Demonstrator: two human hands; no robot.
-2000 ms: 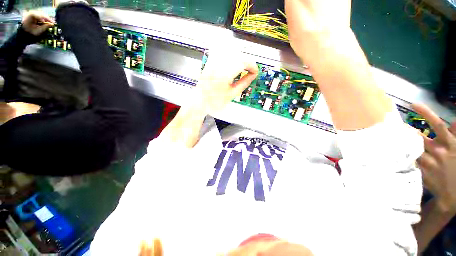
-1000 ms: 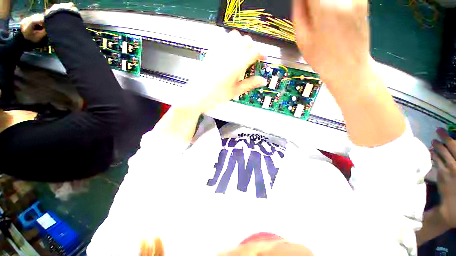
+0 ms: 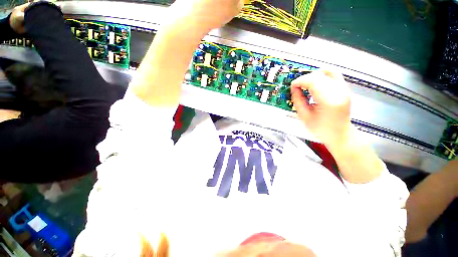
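A green circuit board panel (image 3: 235, 75) crowded with parts lies in the metal rail track in front of me, with yellow wires along its upper part. My right hand (image 3: 321, 98) is over the panel's right end, thumb and fingertips bent together low at the board; whether they hold a wire is too blurred to tell. My left hand (image 3: 213, 12) reaches across the rail to the black tray (image 3: 301, 31) of yellow wires (image 3: 268, 19). It is partly cut off by the top edge, and its fingertips are hidden.
The silver rail (image 3: 396, 113) curves across the view. Another panel (image 3: 108, 42) lies left and one (image 3: 448, 140) at the far right. A person's black sleeve (image 3: 65, 65) reaches over the rail at left; another person's forearm (image 3: 434, 196) is at right. A blue container (image 3: 47, 232) sits lower left.
My left hand has moved from the panel up to the wire tray. My right hand has come down from the tray to the panel's right end. The panels appear further left.
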